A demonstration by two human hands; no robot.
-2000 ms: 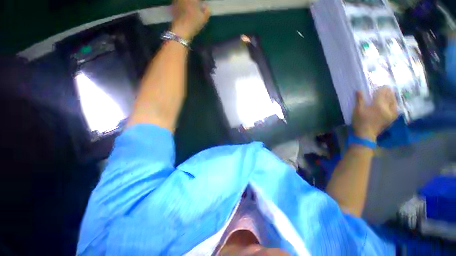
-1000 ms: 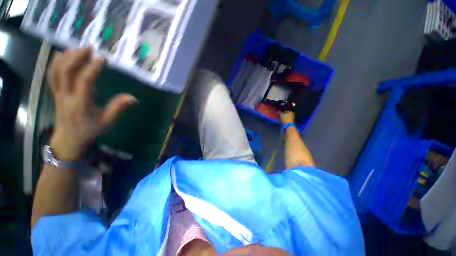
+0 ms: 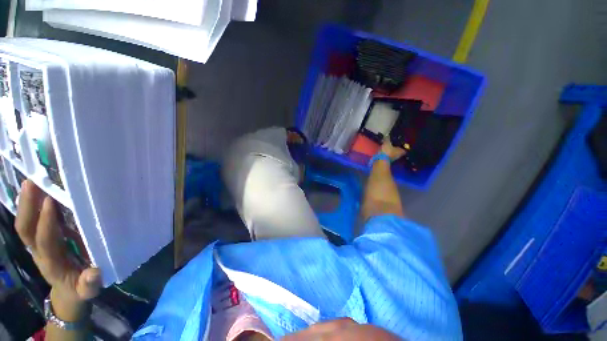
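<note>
My left hand (image 3: 56,250) is at the near edge of a tall white tray stack (image 3: 123,153) at the left, with its fingers over the top tray's edge and its thumb at the corner. Boards with green patches lie in the top compartments. My right hand (image 3: 391,150) reaches down into a blue bin (image 3: 474,100) and holds the near edge of a black-framed piece with a pale centre (image 3: 381,120). Its fingertips are small and partly hidden. Upright white sheets or trays (image 3: 337,110), red pieces and black pieces also lie in the bin.
More white trays (image 3: 143,26) are at the upper left. The bench edge (image 3: 180,160) runs beside the stack. A blue stool (image 3: 339,200) stands below the bin, near my leg (image 3: 276,190). A large blue container (image 3: 566,260) is at the right. A yellow line (image 3: 473,30) crosses the floor.
The view has swung right from the tablets to the floor bin. My right hand has gone from the white stack into the bin. My left hand has moved from the bench to the stack.
</note>
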